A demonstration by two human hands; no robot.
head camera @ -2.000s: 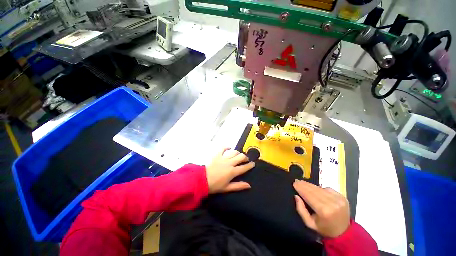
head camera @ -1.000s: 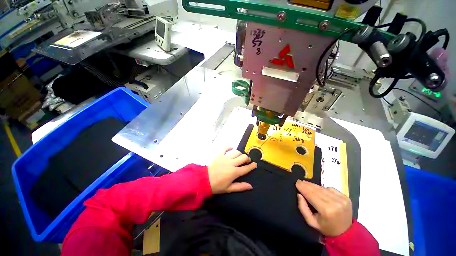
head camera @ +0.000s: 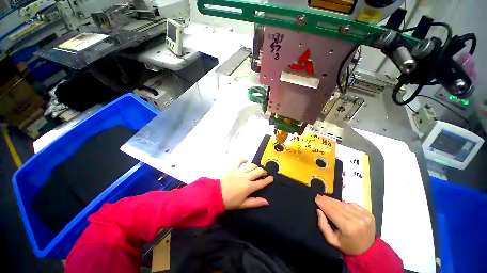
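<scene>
A black fabric panel [head camera: 283, 218] lies on the bed and runs under the yellow clamp template [head camera: 301, 162]. The template has handwritten marks, two holes and two notches at its near edge, where black shows. My left hand [head camera: 243, 186] rests flat on the panel by the left notch, fingers towards the template. My right hand [head camera: 347, 221] rests on the panel by the right notch, fingertips near it. Neither hand visibly holds a separate piece. The needle area [head camera: 283, 133] is above the template's far left part; whether the needle touches cannot be told.
The pinkish-grey machine head [head camera: 299, 69] stands above the template, with a green bracket [head camera: 256, 11] over it. A blue bin [head camera: 32, 224] with black panels is at left, another blue bin [head camera: 462, 224] at right. A control panel [head camera: 453, 145] is at right. The feed plate [head camera: 160, 144] extends left.
The template and panel have shifted very slightly under the needle area. Both hands stay in nearly the same place on the fabric.
</scene>
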